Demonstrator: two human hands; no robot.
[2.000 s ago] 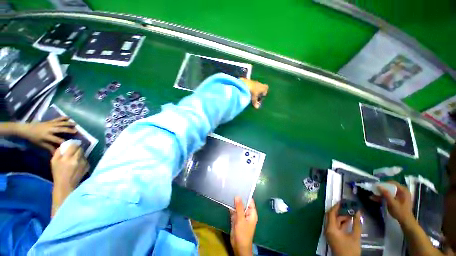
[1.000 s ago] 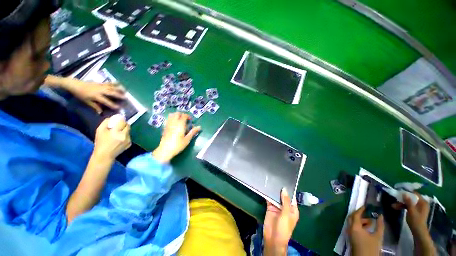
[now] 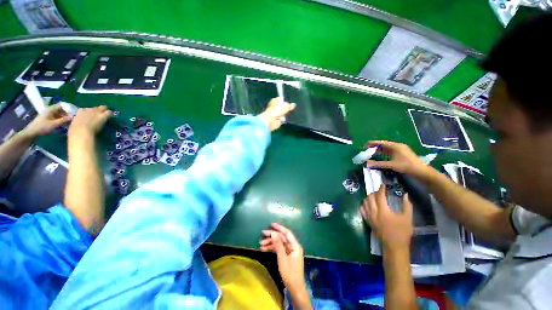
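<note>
My left hand (image 3: 277,114), at the end of a blue sleeve, grips the left edge of a dark back panel (image 3: 321,115) near the far side of the table. The panel looks tilted, its lower right corner towards me, and glossy film streaks show near its left end. It overlaps another dark panel on a white sheet (image 3: 248,94). My right hand (image 3: 285,245) is empty at the table's front edge, fingers apart and slightly curled. A small white glue bottle (image 3: 324,209) lies on the green table beyond my right hand.
A loose lens pile (image 3: 142,145) lies left of my sleeve. Worker's hands (image 3: 88,121) are at the left; another worker's hands (image 3: 393,212) are over a panel stack at right. Dark panels (image 3: 124,74) lie along the pale rail (image 3: 200,49).
My left hand has moved from beside the lens pile to the far side of the table and holds a panel there. My right hand has let go; the near panel has left its former place.
</note>
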